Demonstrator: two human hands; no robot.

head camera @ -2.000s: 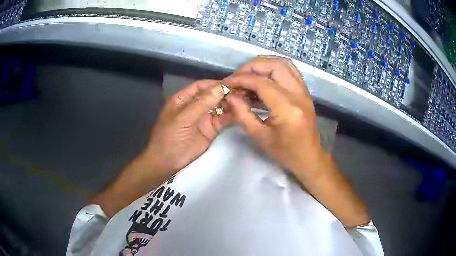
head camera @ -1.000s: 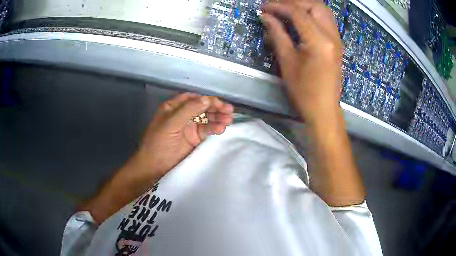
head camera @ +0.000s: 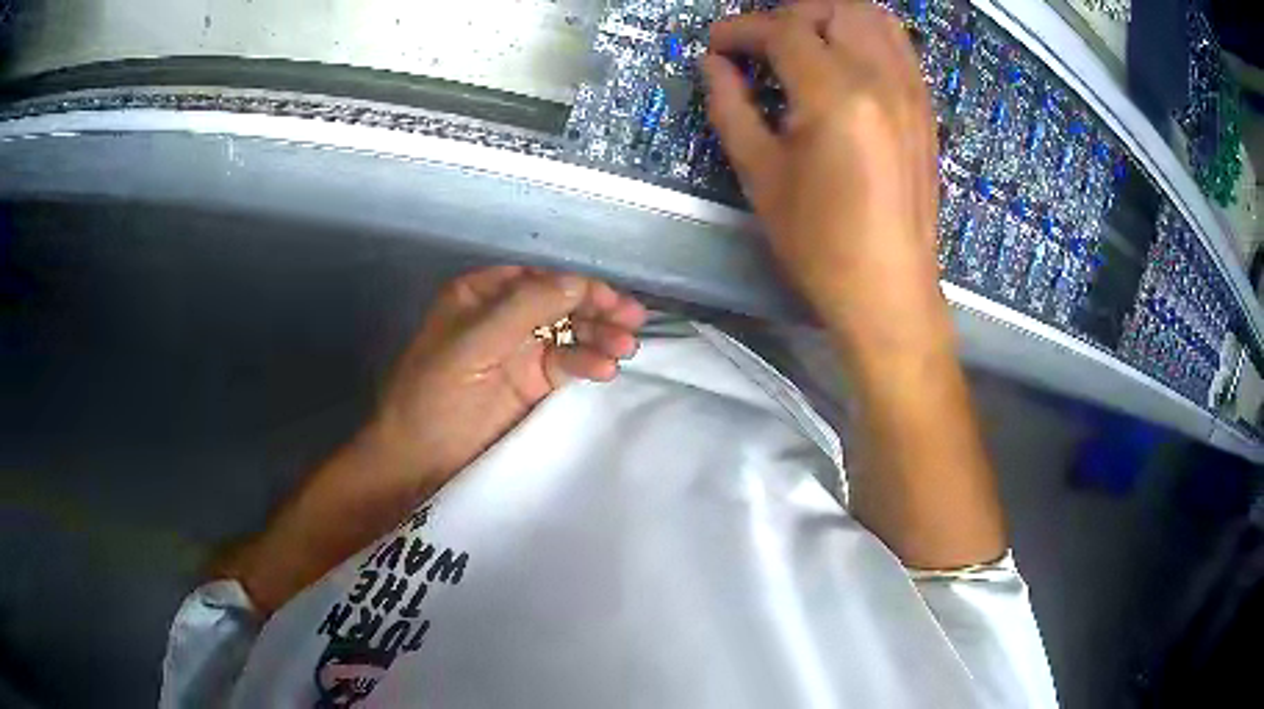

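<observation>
My left hand (head camera: 485, 353) is in front of the near rail, palm up with curled fingers, and holds several tiny white-cream connectors (head camera: 556, 333). My right hand (head camera: 839, 153) is over the PCB panel (head camera: 1026, 180), fingers pointing down at its left part. Its thumb and index fingertips are close together near the board surface. Whether a piece is between them cannot be told. The panel is densely dotted with blue and metallic parts and lies between the rails. My right hand hides part of it.
The near conveyor rail (head camera: 416, 187) curves across the view, with the thin conveyor chain (head camera: 277, 104) along its inside. The pale line bed (head camera: 319, 35) shows left of the panel. A second panel (head camera: 1185, 305) lies right, past a dark gap. Green components (head camera: 1223, 153) are beyond the far rail (head camera: 1109, 90).
My right hand has left my left hand and gone forward over the panel, where it has shifted slightly left. My left hand stays low with the connectors.
</observation>
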